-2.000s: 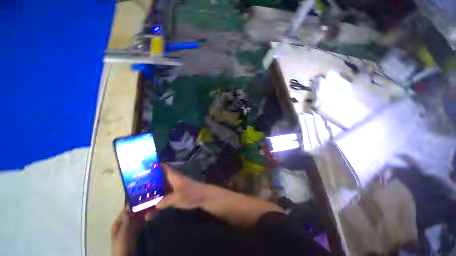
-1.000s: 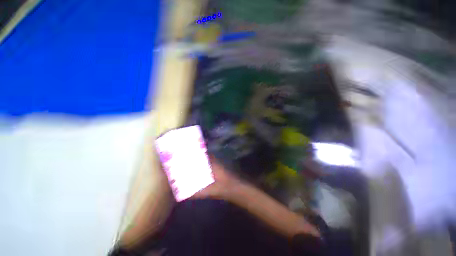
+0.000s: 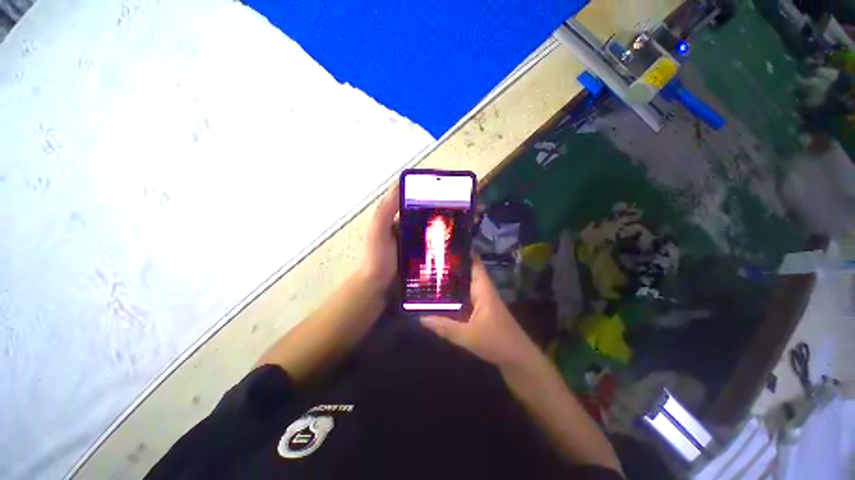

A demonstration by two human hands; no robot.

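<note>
A black smartphone [image 3: 436,242] is upright in the middle of the head view, its screen lit with a dark picture and white bands at top and bottom. My left hand [image 3: 380,246] is bare and holds the phone's left side. My right hand [image 3: 476,314] is bare and holds its lower right side and bottom. The fingers behind the phone are hidden. The phone is above the pale edge of the cutting table.
Blue fabric [image 3: 403,56] and a white sheet [image 3: 169,159] lie on the table [image 3: 234,333]. A metal rail with a yellow cylinder [image 3: 660,73] and blue handle crosses the table edge. Scraps [image 3: 605,336] lie on the green floor. A side table [image 3: 825,328] is at the right.
The view has turned left, so the white sheet fills more of it and the table edge runs diagonally. The phone is now upright near the centre, with a darker screen, held in both hands.
</note>
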